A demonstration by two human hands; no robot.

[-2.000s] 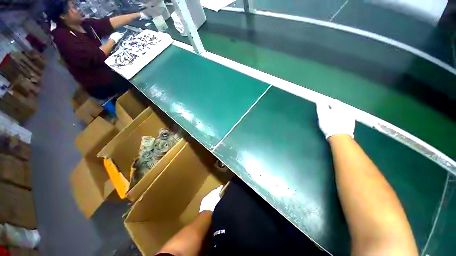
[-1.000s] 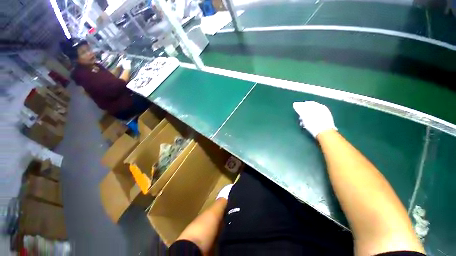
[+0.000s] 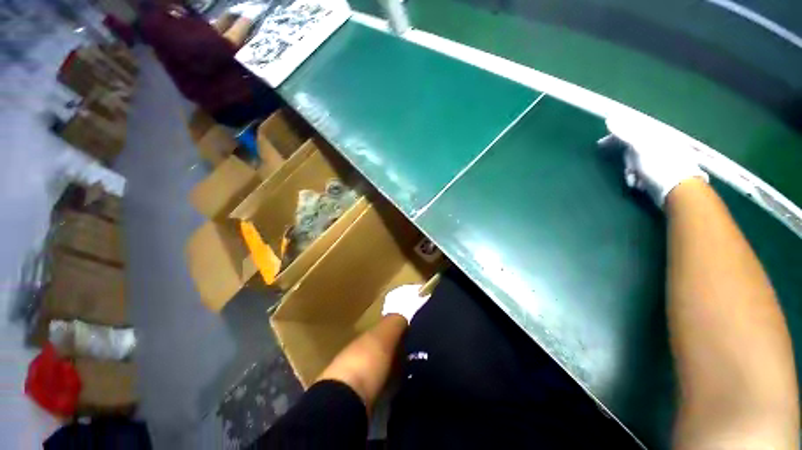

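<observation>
My right hand [image 3: 655, 163], in a white glove, is over the dark green bench top [image 3: 536, 237], close to the white edge rail [image 3: 492, 63]. Its fingers are partly bent and nothing shows in it. My left hand [image 3: 406, 301], also in a white glove, is at the near side of an open brown carton [image 3: 330, 303] beside my legs. Its fingers are partly hidden at the carton's edge, so its grip is unclear. The part of the carton's inside that shows holds no housings.
A neighbouring carton [image 3: 295, 180] holds grey-green round parts [image 3: 318, 211] and has an orange flap [image 3: 259, 252]. A white board of small parts [image 3: 292, 35] lies before a person in a dark red top [image 3: 189, 53]. Stacked cartons [image 3: 88, 255] stand at the left.
The view has tilted down and turned. My right hand has moved across the bench to the rail, away again, and is now close to it. My left hand has stayed at the carton.
</observation>
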